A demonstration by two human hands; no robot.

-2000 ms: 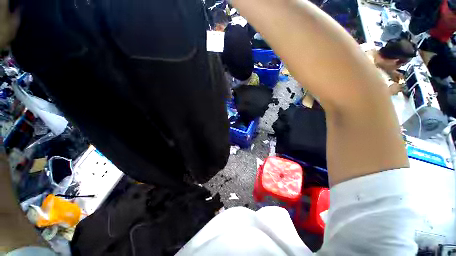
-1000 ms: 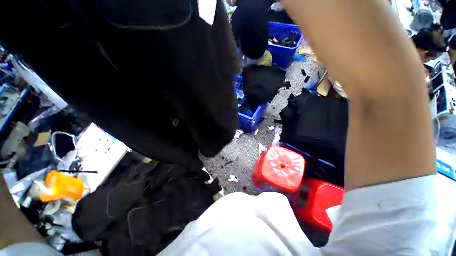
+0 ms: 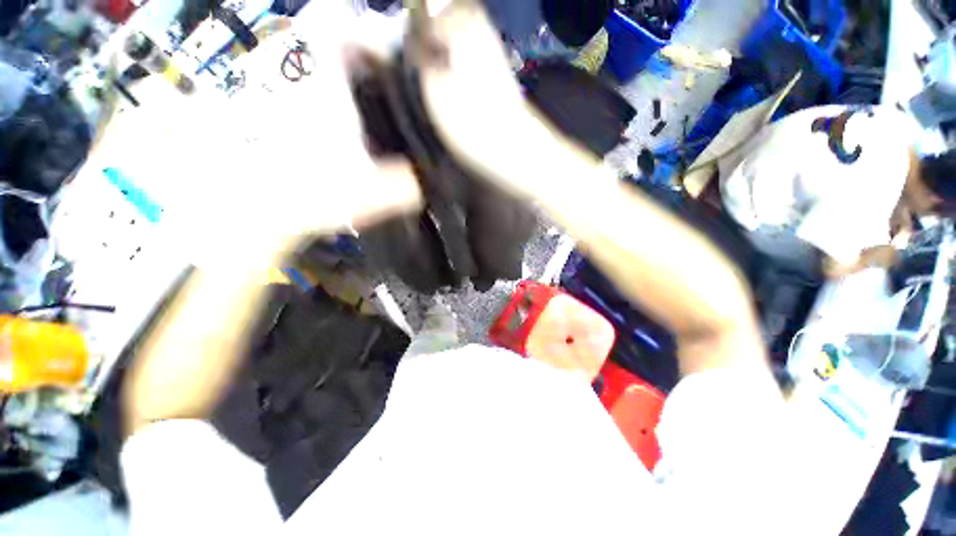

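Note:
A dark garment, blurred and bunched, hangs in front of me at the upper middle. My right hand is at the top edge, washed out by light, and closed around the garment's upper part. My left hand is lower, against the garment's left side. Its fingers are too blurred and bright to show whether they grip. Below, a heap of dark garments lies to the left of my lap.
Red plastic stools stand right of my lap. A white worktable is at the left, with an orange container nearby. Blue crates are at the upper right. A person in a white top bends at the right.
The garment, spread wide at the upper left before, is now bunched and nearer the middle. My right hand has come into view, and my left arm has reached inward. The view has shifted and brightened.

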